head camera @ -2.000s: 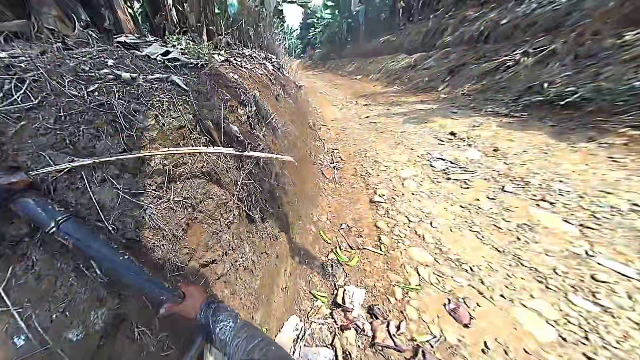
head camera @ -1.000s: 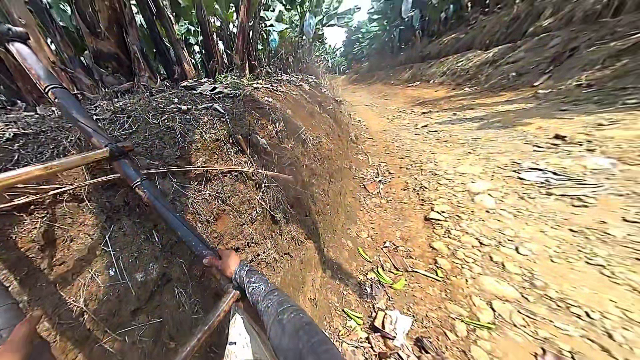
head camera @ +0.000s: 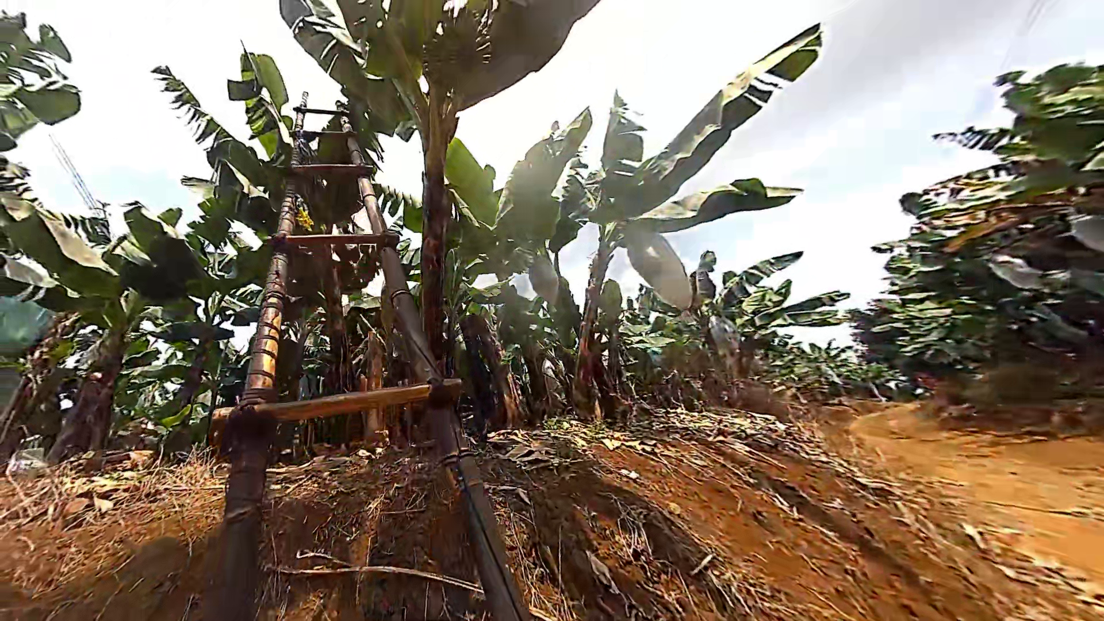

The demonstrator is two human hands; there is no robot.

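A ladder of bamboo or wooden poles (head camera: 269,323) rises from the lower left, with rungs bound to its two rails. Its top reaches among banana leaves, close to a banana plant (head camera: 435,224). The nearest rung (head camera: 354,403) crosses just above the bank's top edge. Neither of my hands shows in the head view, so whether they touch the rails is hidden. The lower ends of both rails run out of the frame at the bottom.
An earthen bank (head camera: 673,517) with dry grass and leaf litter slopes down to the right. A dirt road (head camera: 992,474) runs along its foot. More banana plants (head camera: 595,319) stand behind the ladder. A dry stick (head camera: 388,569) lies on the bank between the rails.
The view has swung up from the ground to the ladder and banana plants. A hand gripped a dark pole one second ago; both hands are now out of view.
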